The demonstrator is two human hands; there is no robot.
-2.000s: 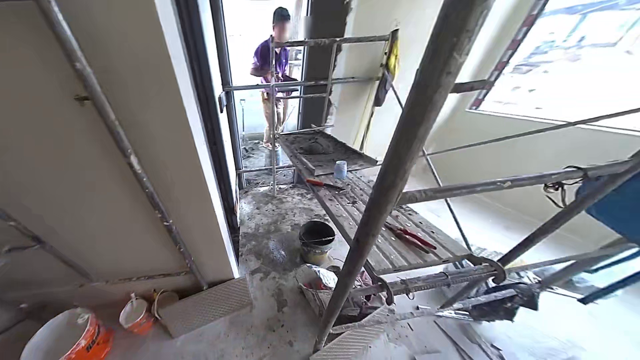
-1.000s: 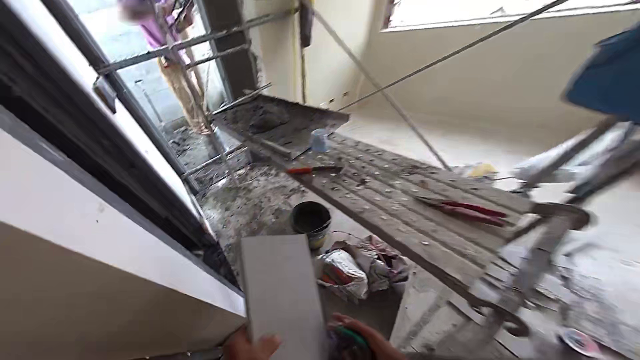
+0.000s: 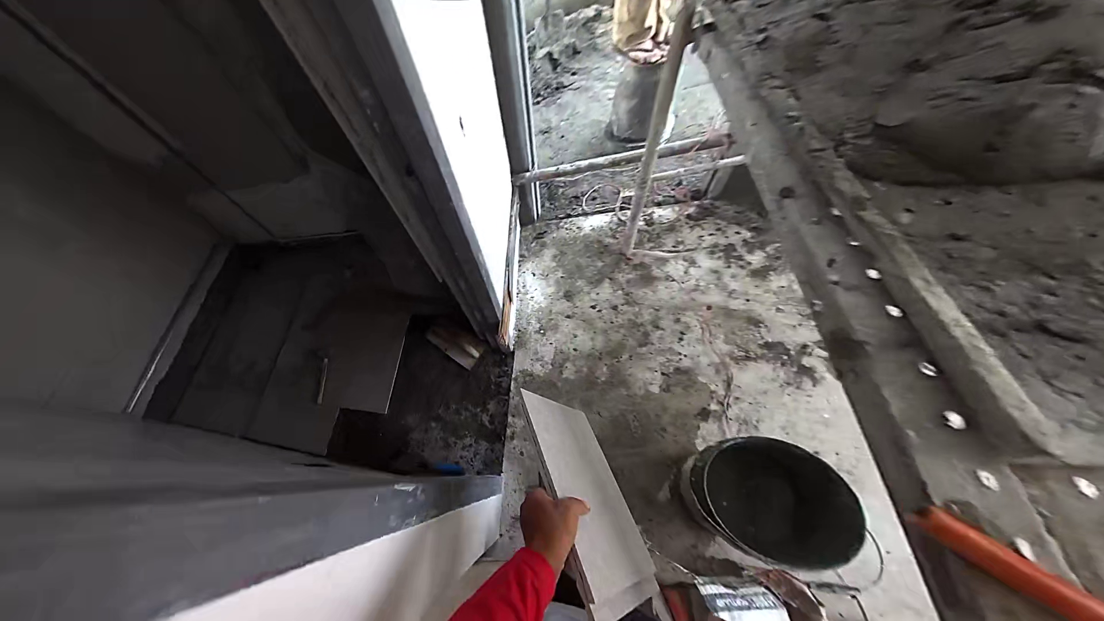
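My left hand, at the end of a red sleeve, grips the left edge of a narrow grey tile piece with its thumb on the top face. A second layer shows at the tile's lower end, perhaps another piece under it. The tile slants over the floor beside the doorway edge. My right hand does not show. Right of the tile stands a black bucket with a wire handle. Through the doorway at left, a grey floor tile lies on the dark floor with a small light strip on it.
A metal scaffold plank spattered with mortar runs along the right, an orange-handled tool on it. Mortar fills the upper right. Near the bucket lies a torn bag. A scaffold pole stands ahead; the door frame rises at left.
The view has swung down and left, toward the doorway. One second ago two hands were at the tile piece; now only my left hand shows on it.
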